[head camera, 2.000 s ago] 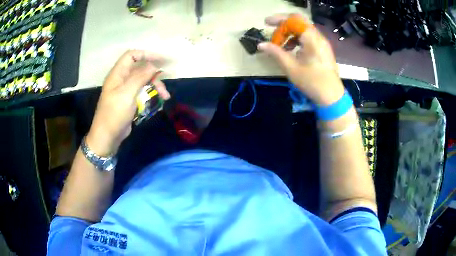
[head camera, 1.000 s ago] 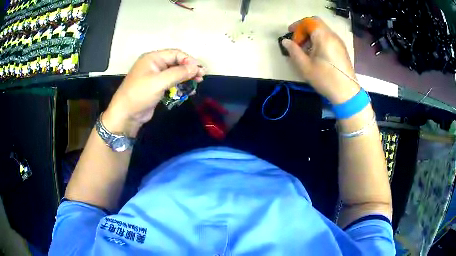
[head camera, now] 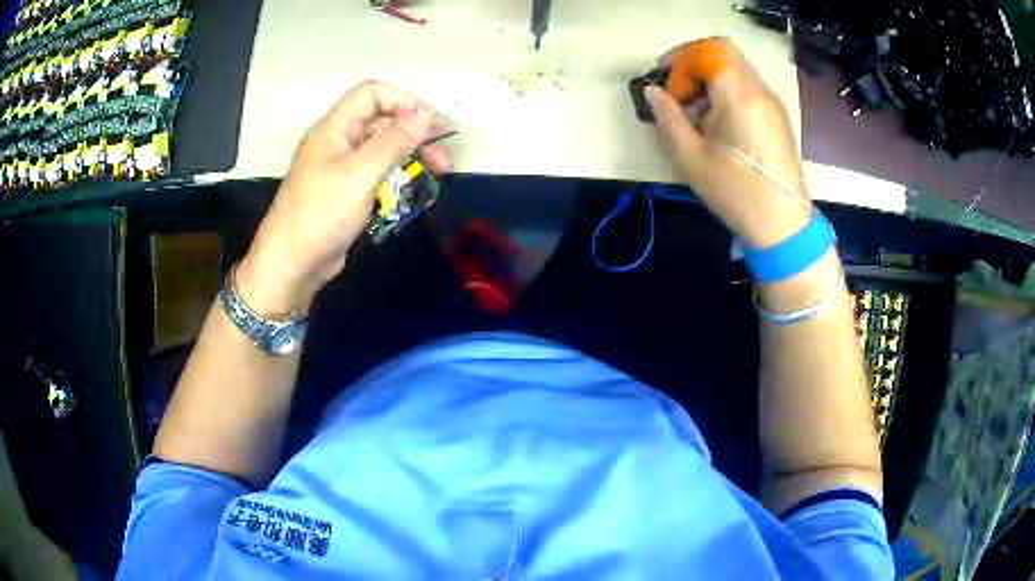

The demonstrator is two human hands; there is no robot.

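My left hand [head camera: 341,170] holds a small green circuit board [head camera: 400,195] with yellow and silvery parts, at the front edge of the pale board [head camera: 341,51]. A thin dark lead wire [head camera: 439,137] sticks out past its fingertips. My right hand [head camera: 732,131], with an orange finger cot [head camera: 697,68], holds a black plug housing [head camera: 645,95] over the pale board. A thin silvery strand [head camera: 763,170] crosses this hand. The dark soldering iron [head camera: 539,20] points down between the hands, touching neither.
A heap of black housings [head camera: 942,80] lies at the far right on a brown-red mat. Rows of boards [head camera: 85,102] fill a tray at the left. A blue cord loop [head camera: 623,233] hangs below the bench edge. More boards [head camera: 880,340] lie in a bin beside my right forearm.
Since the first frame the view has shifted and my left hand has come up to the bench edge with the board. Since the second, its fingers have shifted and a dark wire shows.
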